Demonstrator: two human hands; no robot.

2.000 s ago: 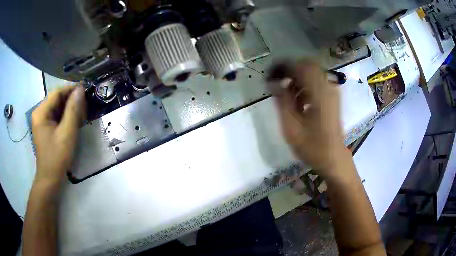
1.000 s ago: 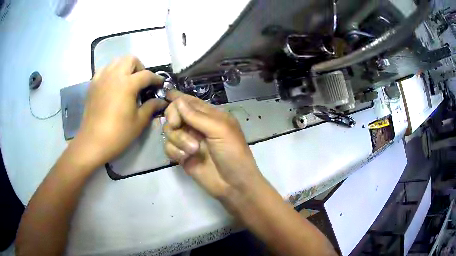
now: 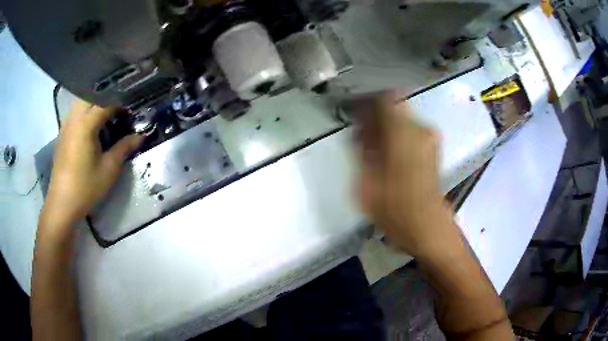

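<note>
My left hand (image 3: 83,160) is at the left end of the machine bed, thumb and forefinger apart around the left shiny rotary hook (image 3: 145,126) in the dark opening. I see nothing held in it. My right hand (image 3: 403,173) is badly blurred, over the bed's front edge to the right. Something dark shows at its fingertips, but I cannot tell whether it is held. The silver bed cover (image 3: 183,166) lies right of my left hand. Two ribbed pale tension knobs (image 3: 248,58) hang on the machine head above. No thread shows in my fingers.
The machine head (image 3: 87,40) overhangs the bed at the top left. A small round metal part (image 3: 9,155) lies on the table at the far left. A yellow item (image 3: 501,90) sits in the table cut-out at the right. White panels (image 3: 510,206) stand beyond the table edge.
My right hand has moved away from the hook, where it was beside my left hand, to the right. My left hand remains at the hook area with its fingers wider. The camera view has shifted.
</note>
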